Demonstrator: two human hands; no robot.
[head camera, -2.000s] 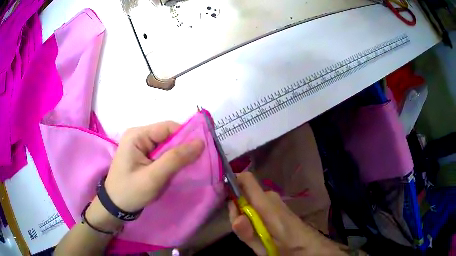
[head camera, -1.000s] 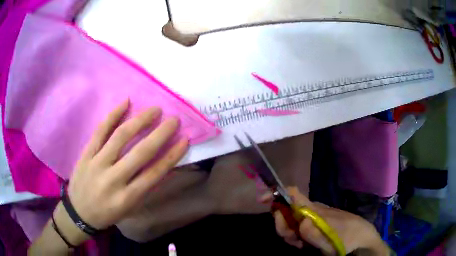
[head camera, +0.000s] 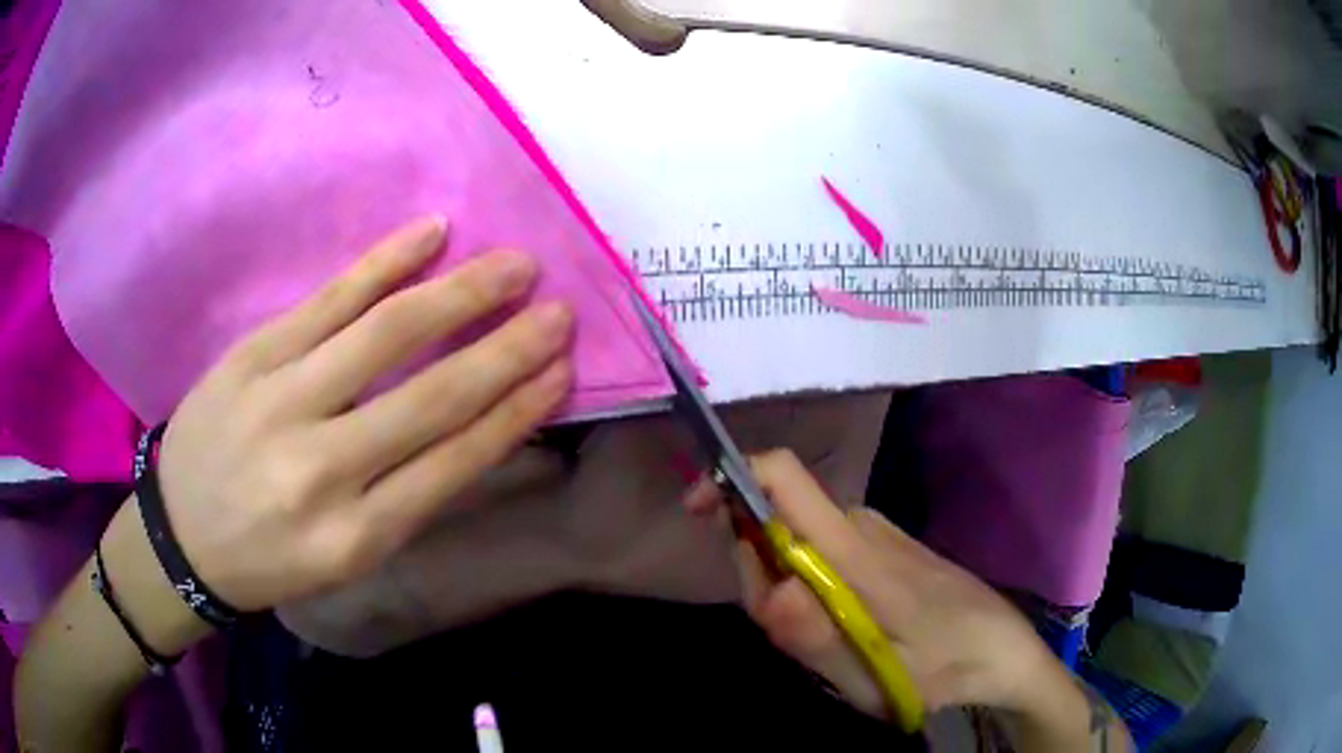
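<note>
A pale pink panel (head camera: 221, 191) with a narrow magenta edge lies on the white table, its corner at the table's front edge. My left hand (head camera: 353, 427) rests flat on it, fingers spread, pressing it down. My right hand (head camera: 883, 603) holds fabric shears (head camera: 714, 434) with one yellow and one red handle. The blades lie at the panel's magenta edge near the corner and look nearly closed. Whether cloth is between them is hard to tell.
Two offcuts, one magenta (head camera: 855, 215) and one paler pink (head camera: 868, 308), lie by the printed ruler (head camera: 1060, 280). Red-handled scissors (head camera: 1280, 221) lie at the far right. The machine bed (head camera: 942, 37) is behind. Pink cloth (head camera: 1023, 486) hangs below the table.
The panel has gone from being held up in my left hand to lying flat under it. The shears have moved to its edge and their blades have come together. Two offcuts now lie on the table.
</note>
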